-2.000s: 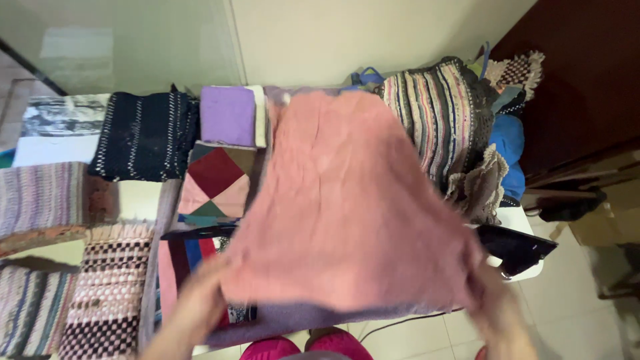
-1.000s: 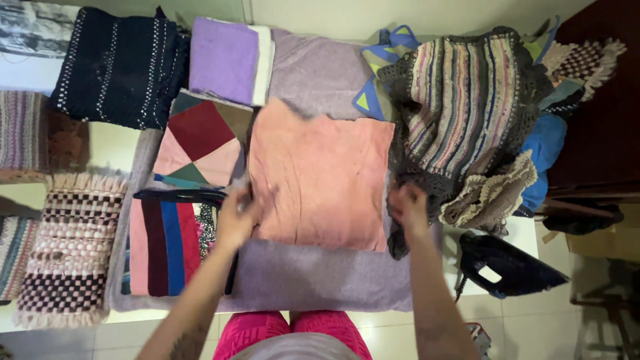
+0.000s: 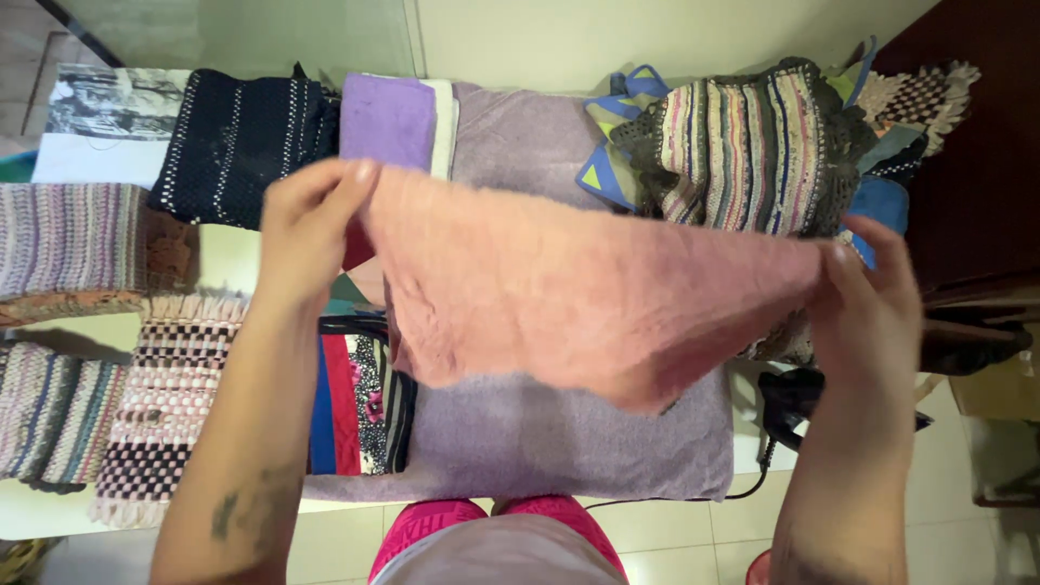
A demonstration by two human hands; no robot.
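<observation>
A pink cloth [image 3: 569,284] is stretched in the air between my two hands. My left hand [image 3: 317,219] pinches its upper left corner, thumb on top. At its upper right corner, my right hand [image 3: 869,284] grips the fabric, somewhat blurred. The cloth's lower edge hangs loose and uneven over a greyish-purple towel [image 3: 569,439] spread on the table. Partly hidden behind the cloth and my left arm lie a patchwork piece with triangles [image 3: 361,288] and a striped patchwork piece [image 3: 345,406].
Folded purple cloth [image 3: 388,122] and dark knitted cloth [image 3: 244,146] lie at the back left. Woven mats [image 3: 162,406] cover the left side. A striped textile with a dark crocheted border [image 3: 739,154] is heaped back right. A black iron [image 3: 792,406] with a cord stands beside my right forearm.
One second ago the pink cloth lay flat on the towel with my hands at its sides. Now it is lifted, held by its upper corners, and my hands are farther apart.
</observation>
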